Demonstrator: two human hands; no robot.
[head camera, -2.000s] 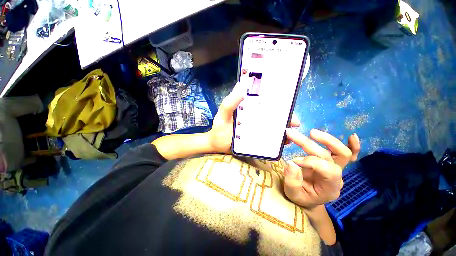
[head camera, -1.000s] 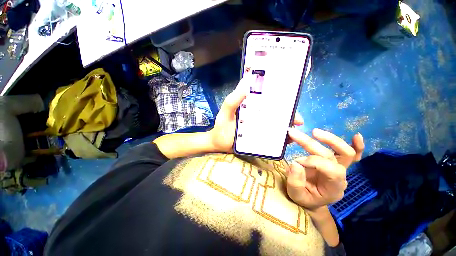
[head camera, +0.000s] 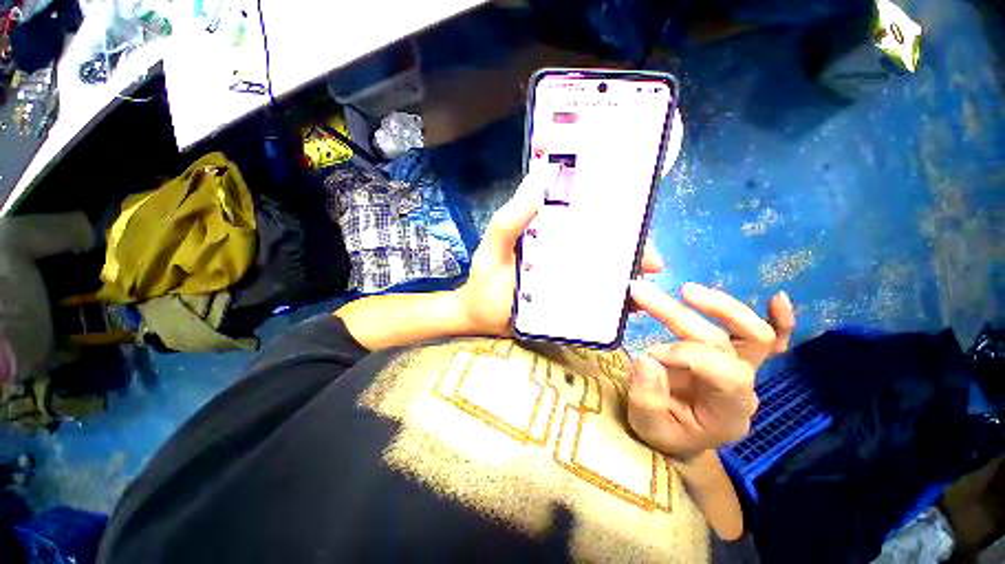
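Note:
A black-edged smartphone (head camera: 595, 220) with a lit, mostly white screen is upright in the middle of the view. The screen shows a column of small items and a pinkish picture. My left hand (head camera: 493, 275) holds the phone from its left side and behind, with the thumb along the left edge. Fingertips show at the phone's lower right edge. My right hand (head camera: 705, 380) is beside the phone's lower right corner, palm up, fingers curled and apart, holding nothing. The index fingertip is close to the phone's edge; I cannot tell if it touches.
A white-topped table (head camera: 331, 55) crosses the upper left. Mustard garments (head camera: 182, 237) and checked cloth (head camera: 386, 237) lie below it. A white bin (head camera: 380, 88) stands beyond. A blue crate (head camera: 777, 424) with dark garments (head camera: 882, 408) is lower right. A printed carton (head camera: 896, 35) is upper right.
The phone and hands shifted slightly right, then back left in the view. The hold on the phone is the same.

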